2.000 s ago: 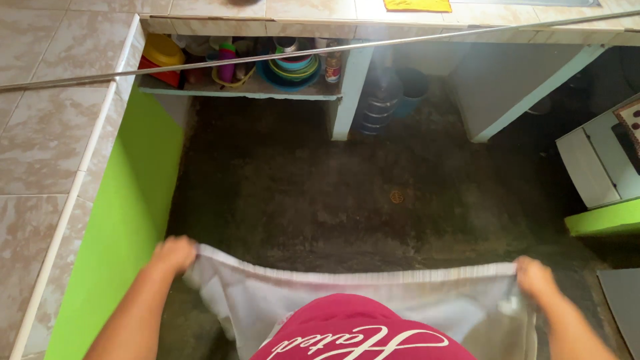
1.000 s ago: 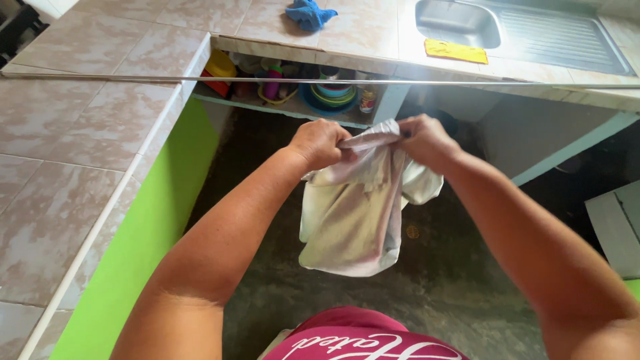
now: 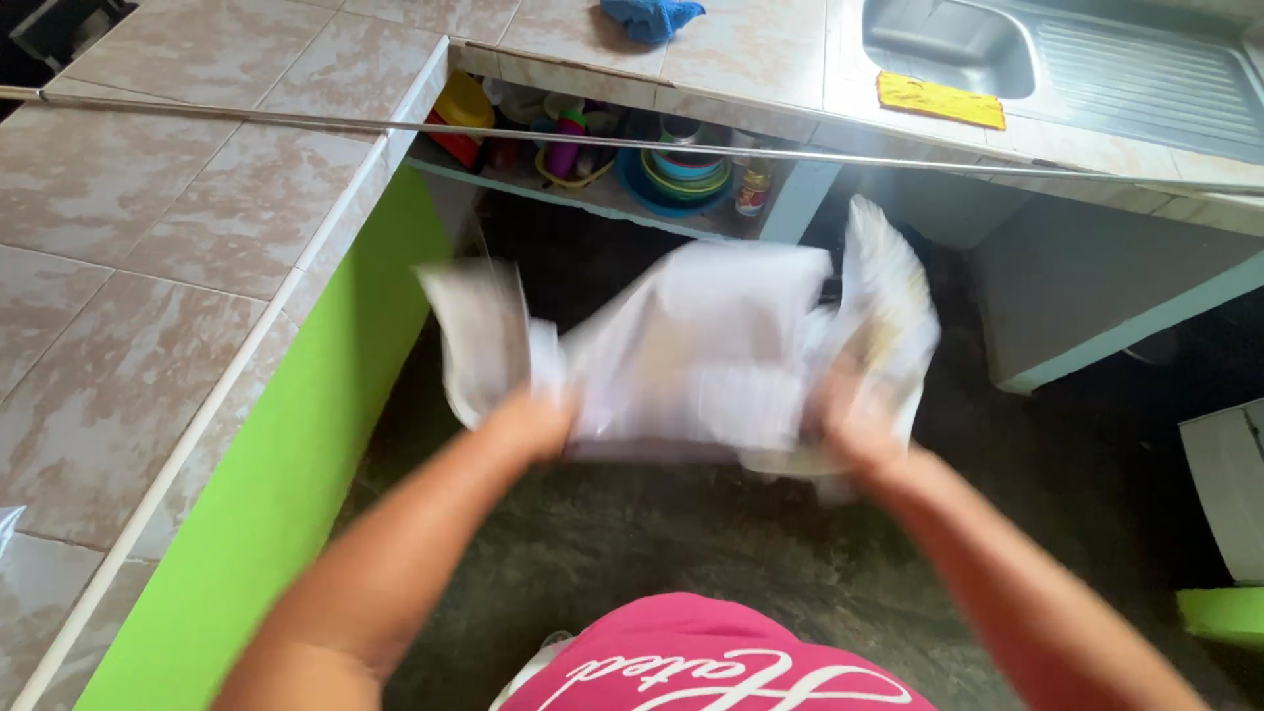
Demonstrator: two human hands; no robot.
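A whitish cloth hangs blurred in mid-air in front of me, one flap swung out at the left and another raised at the right. My left hand grips it near its lower left part. On its right side my right hand is closed on the fabric, the fingers smeared by motion. Above the cloth a thin metal rod or wire stretches across the view.
Around stand a tiled counter with a green side wall, a blue cloth, a yellow cloth and a steel sink. A shelf below holds bowls and other kitchenware. Dark floor lies beneath.
Two seconds ago the cloth was stretched wide low near my body; one second ago my hands held it bunched close together, farther forward. Now the hands are apart again and the cloth is flung up between them.
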